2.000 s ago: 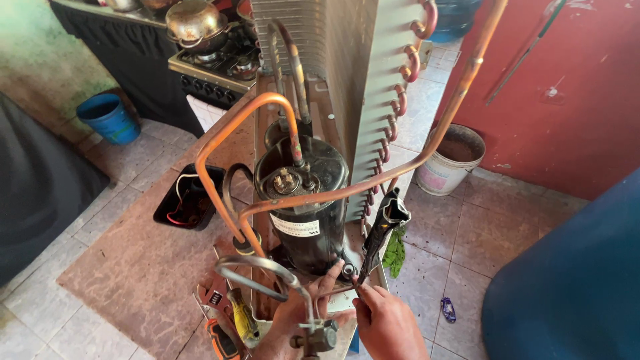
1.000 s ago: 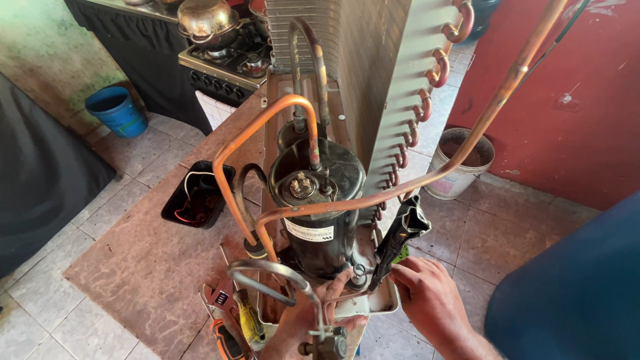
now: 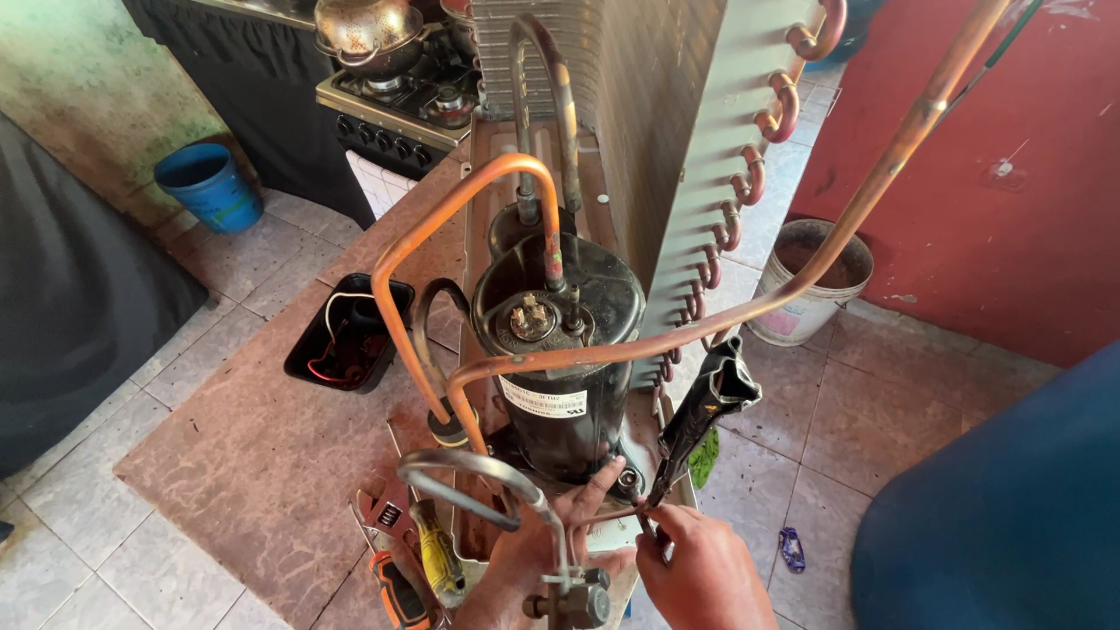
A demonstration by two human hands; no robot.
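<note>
A black compressor (image 3: 569,420) with copper pipes (image 3: 726,328) stands on the metal base pan of an air-conditioner outdoor unit, beside the finned condenser coil (image 3: 647,105). My left hand (image 3: 534,542) reaches past the service valve (image 3: 582,604), its index finger extended against the compressor's foot, near a mounting nut (image 3: 628,479). My right hand (image 3: 700,564) is closed on a dark tool handle, whose other end reaches toward that nut; the tool's kind is hard to tell. A black wrapped bundle (image 3: 709,402) rises just behind the right hand.
An adjustable wrench (image 3: 385,514), a yellow-handled tool (image 3: 437,556) and an orange-and-black handle (image 3: 401,591) lie at the lower left. A black tray (image 3: 302,350) with wires sits further back. A blue bucket (image 3: 210,197), a stove (image 3: 398,114), a whitish bucket (image 3: 809,297) and a large blue container (image 3: 1006,507) surround the unit.
My right hand, open beside the black bundle one second ago, has moved left to the compressor's foot and closed on the tool. My left hand stays near the foot.
</note>
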